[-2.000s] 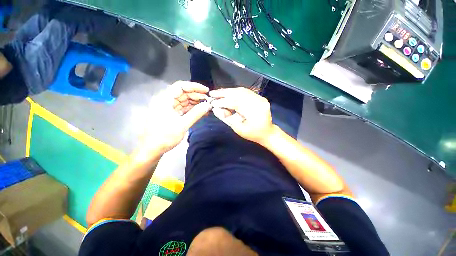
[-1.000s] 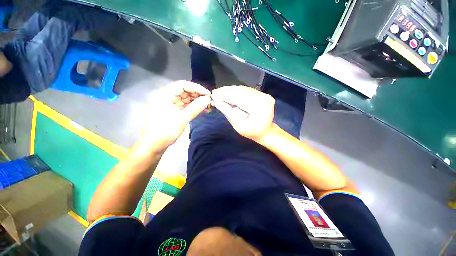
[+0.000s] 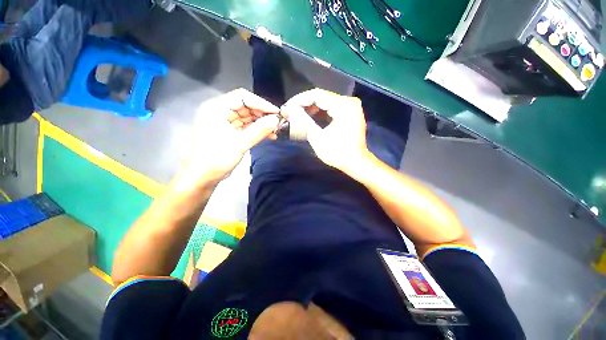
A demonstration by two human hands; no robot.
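Note:
My left hand (image 3: 226, 133) and my right hand (image 3: 327, 129) meet over my lap, fingertips almost touching. Between the fingertips is a tiny dark and pale piece (image 3: 282, 122), too small and blurred to name. Thumb and forefinger of each hand pinch at it. The other fingers of my left hand are curled with the palm side showing. My hands look overexposed, so fine detail is lost.
A green workbench (image 3: 392, 80) crosses the top and right. On it lie black leads with ring ends (image 3: 345, 26) and a grey-black machine (image 3: 525, 46) with coloured buttons. A blue stool (image 3: 113, 76) and a seated person's legs are upper left; a cardboard box (image 3: 50, 259) is lower left.
My hands have shifted slightly up in the picture, and my right fingers have spread and turned, showing a gap by the thumb. The bench and its leads sit higher in view.

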